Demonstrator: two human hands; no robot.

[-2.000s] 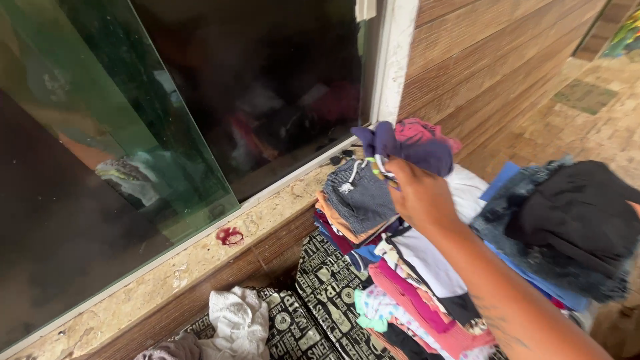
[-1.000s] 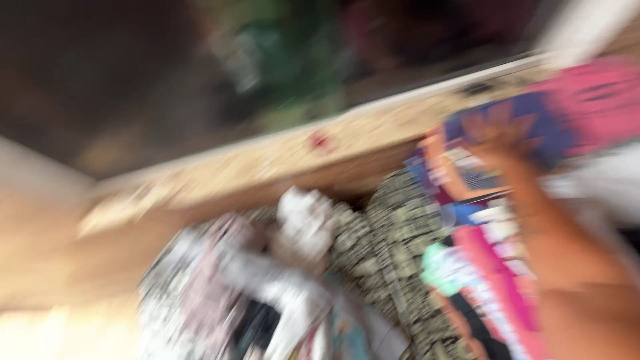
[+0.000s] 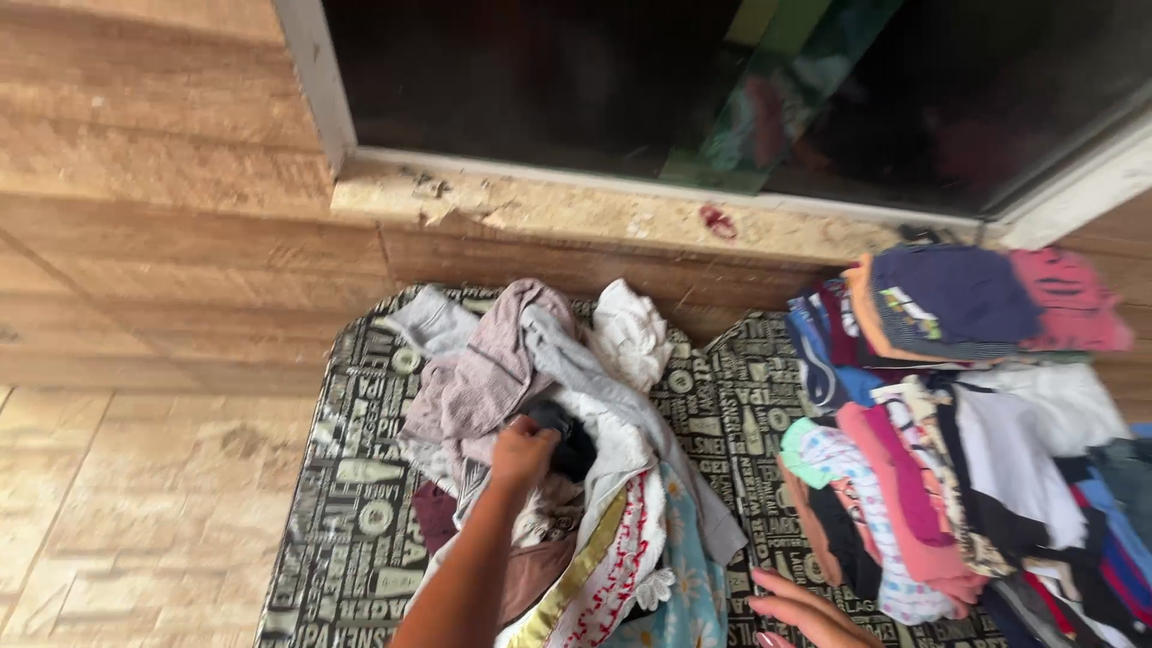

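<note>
My left hand (image 3: 522, 454) reaches into a loose heap of clothes and pinches a black garment (image 3: 569, 441) in its middle. Around it lie a mauve towel-like cloth (image 3: 472, 382), a grey garment (image 3: 585, 369), a white crumpled cloth (image 3: 630, 333) and a light blue daisy-print fabric (image 3: 691, 558). My right hand (image 3: 801, 612) is at the bottom edge, partly cut off, with fingers apart and nothing seen in it. It is between the heap and the folded clothes, near a stack with pink and mint-green pieces (image 3: 900, 504).
A printed black-and-cream cover (image 3: 351, 504) lies under the heap and folded clothes. At the right, a navy folded garment (image 3: 954, 292) tops another stack. Behind are a stone sill (image 3: 558, 211) with a dark red ring-shaped item (image 3: 717, 221), and a glass window (image 3: 540, 90).
The view has swung left to the loose heap. The navy garment, in a hand two seconds ago, now lies on the stack. My left hand has come into view, holding the black garment.
</note>
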